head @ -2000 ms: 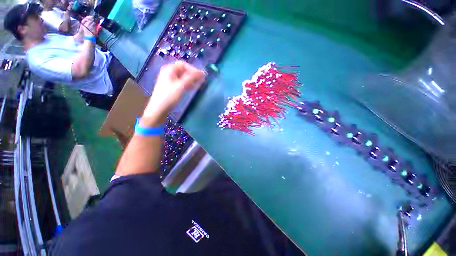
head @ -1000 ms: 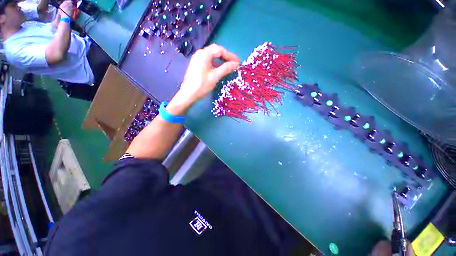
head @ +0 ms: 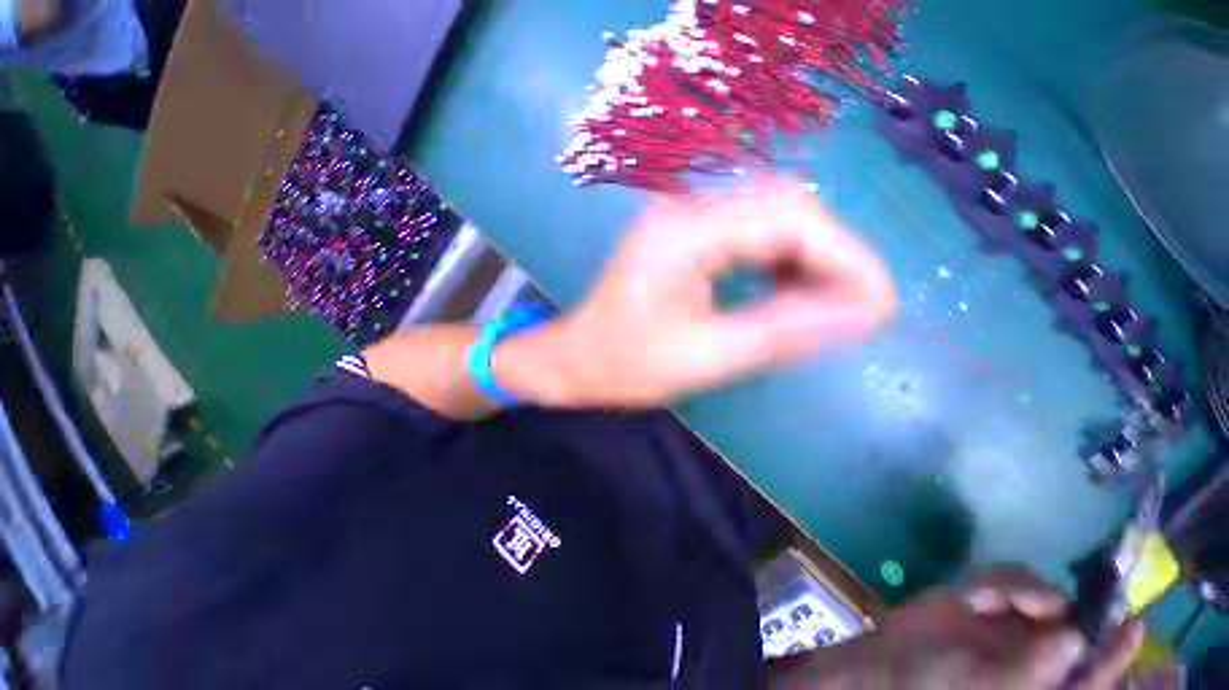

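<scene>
My left hand [head: 735, 303], blurred, is over the green mat below the wire pile. Its thumb and fingertips meet in a pinch; whether they hold a wire cannot be told. My right hand [head: 1031, 634] is at the lower right, closed on the black handle of the soldering iron [head: 1108, 582], whose tip points up toward the parts. The pile of red wires with white ends [head: 714, 88] lies at the top. A line of small black parts with green spots [head: 1031, 223] runs from the pile down to the right. One black part [head: 1116, 452] lies at its lower end.
A yellow sponge [head: 1154, 572] is beside the iron. A clear hood [head: 1186, 148] is at the right. The tray [head: 344, 54] is at the upper left, above an open cardboard box [head: 223, 121] and many small parts [head: 344, 223]. A white-patterned panel [head: 805, 617] is below the bench edge.
My left hand has moved from the wire pile down and to the right. My right hand has come further into view with the iron. The view has shifted, so the bench things appear higher.
</scene>
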